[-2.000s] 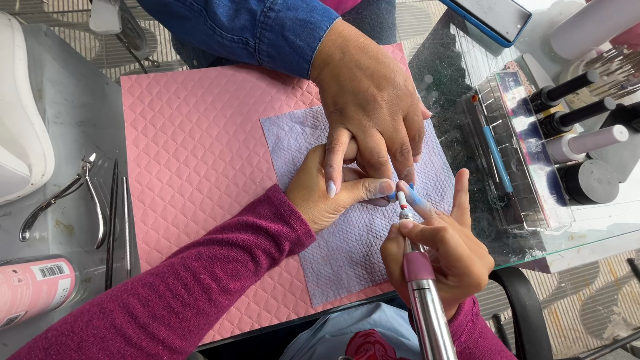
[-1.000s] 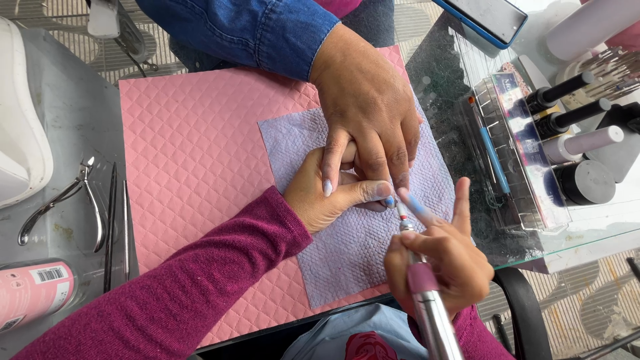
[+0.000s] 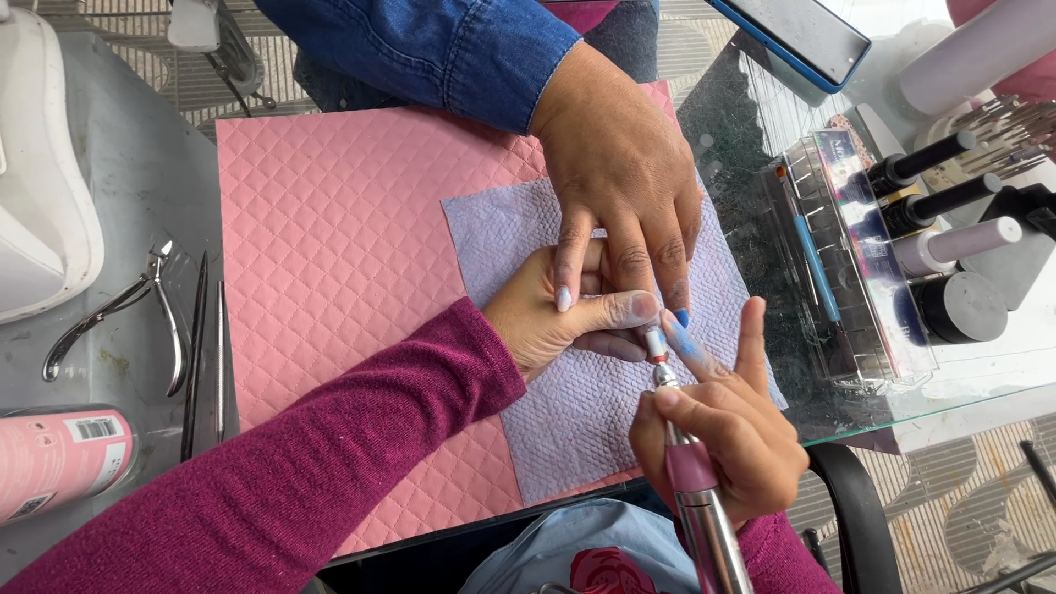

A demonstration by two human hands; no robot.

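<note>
My left hand [image 3: 577, 318] is closed around a finger of another person's hand [image 3: 627, 181], thumb on top near the fingertip. An electric nail drill [image 3: 693, 487] with a pink and silver handpiece is gripped in my right hand [image 3: 730, 421]; its bit [image 3: 656, 345] meets that fingertip, whose nail is mostly hidden by my thumb. One other nail of that person is blue, another pale. Blue dust coats my right index finger. Beneath the hands a lilac paper towel [image 3: 569, 429] lies on a pink quilted mat [image 3: 330, 223].
At left are cuticle nippers [image 3: 153, 305], two slim metal tools [image 3: 195, 355], a pink container [image 3: 62, 462] and a white device [image 3: 41, 173]. At right stand a clear organizer [image 3: 825, 247], polish bottles [image 3: 916, 202], a round jar [image 3: 961, 307] and a phone [image 3: 800, 37].
My hands keep nearly the same place, with the drill still in my right hand. Blue on another nail of the person's hand now shows beside my thumb.
</note>
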